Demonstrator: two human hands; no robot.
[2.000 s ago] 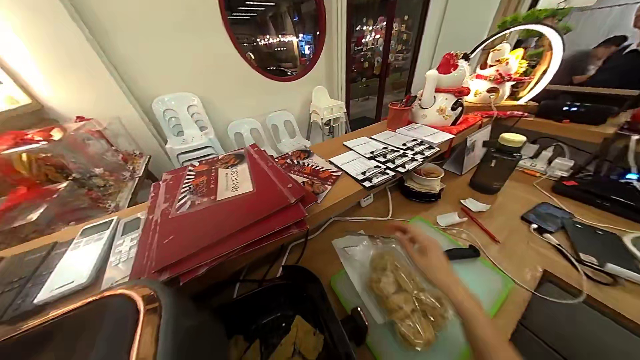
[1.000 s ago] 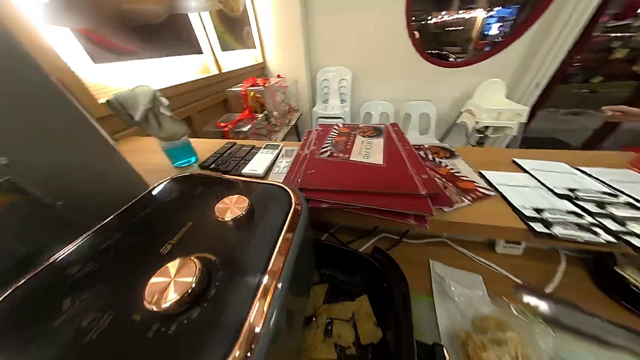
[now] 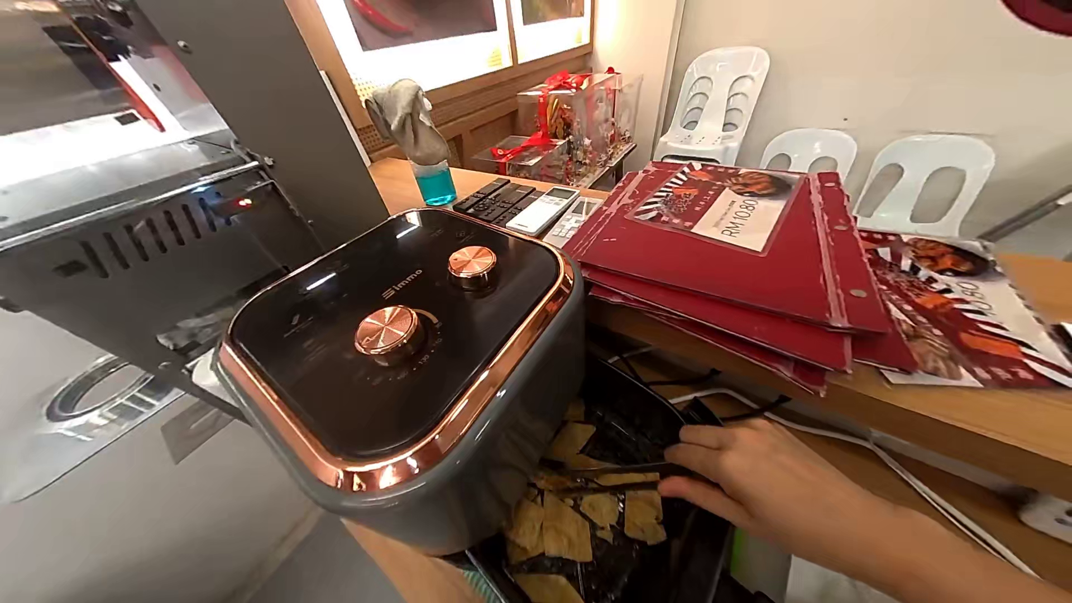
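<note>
My right hand [image 3: 741,477] reaches in from the lower right and pinches the ends of dark tongs [image 3: 611,479] between thumb and fingers. The tongs lie low across several flat tan food pieces [image 3: 565,528] in the black air fryer basket [image 3: 641,410]. That basket is pulled out beside the grey air fryer [image 3: 394,335], which has a black top, a copper rim and two copper knobs. My left hand is not in view.
Red menu boards [image 3: 720,276] are stacked behind the basket, beside a remote control [image 3: 543,209]. A spray bottle with blue liquid [image 3: 435,182] stands at the back. A white cable [image 3: 837,435] runs along the shelf. Steel equipment [image 3: 151,218] stands left.
The view has swung left to the air fryer. My right hand was over the clear bag of food two seconds ago; now it is at the basket, holding the tongs.
</note>
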